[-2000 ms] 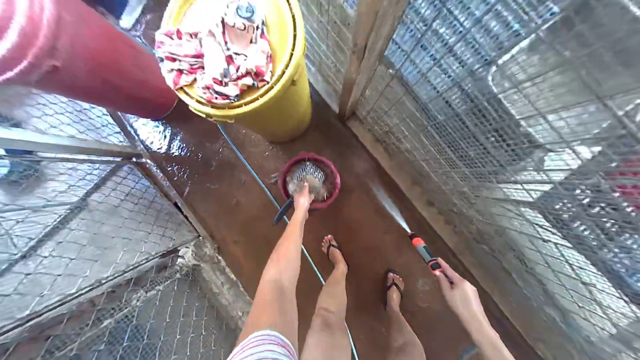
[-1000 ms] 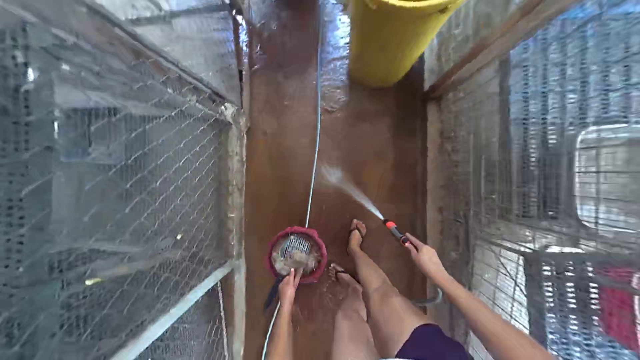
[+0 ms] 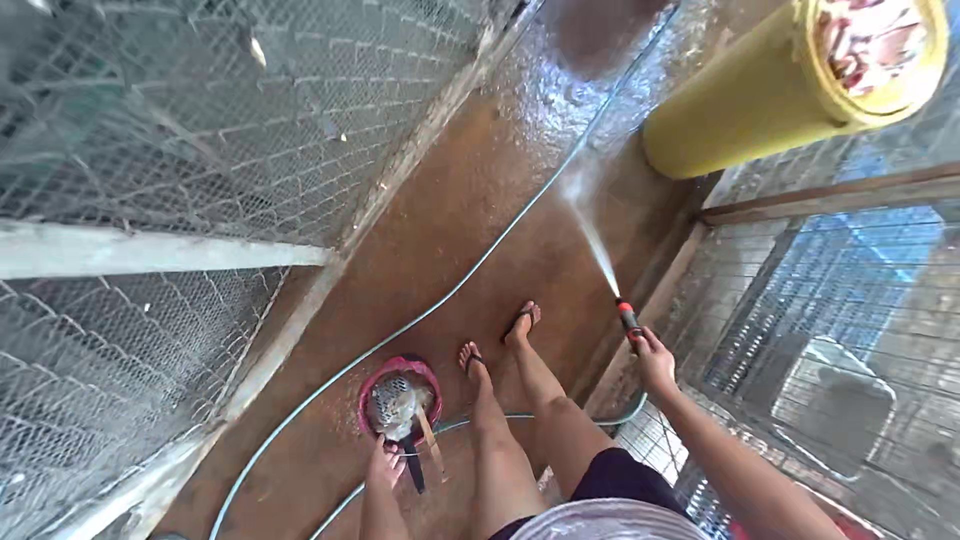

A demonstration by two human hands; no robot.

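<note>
My right hand point(image 3: 654, 358) grips a black and orange-red hose spray nozzle point(image 3: 628, 316), and a jet of water sprays from it onto the wet floor. At lower left, my left hand point(image 3: 386, 463) is at the near rim of a pinkish-red round basin point(image 3: 367, 390); whether its fingers hold the rim or a handle I cannot tell. Inside the basin lie a perforated metal scoop point(image 3: 391, 397) with a dark handle and some pale wet matter. A wooden stick or handle point(image 3: 429, 439) leans out over the near rim.
A light blue hose point(image 3: 480, 262) runs across the brown wet floor. Wire-mesh fencing with a pale beam point(image 3: 165, 250) borders the left. A yellow drum point(image 3: 750, 97) with cloth on top stands at upper right. Wire cage panels point(image 3: 810, 337) line the right side.
The view has turned strongly. The spray continues from the nozzle in my right hand. My left hand, over the basin's contents earlier, is now at its near rim.
</note>
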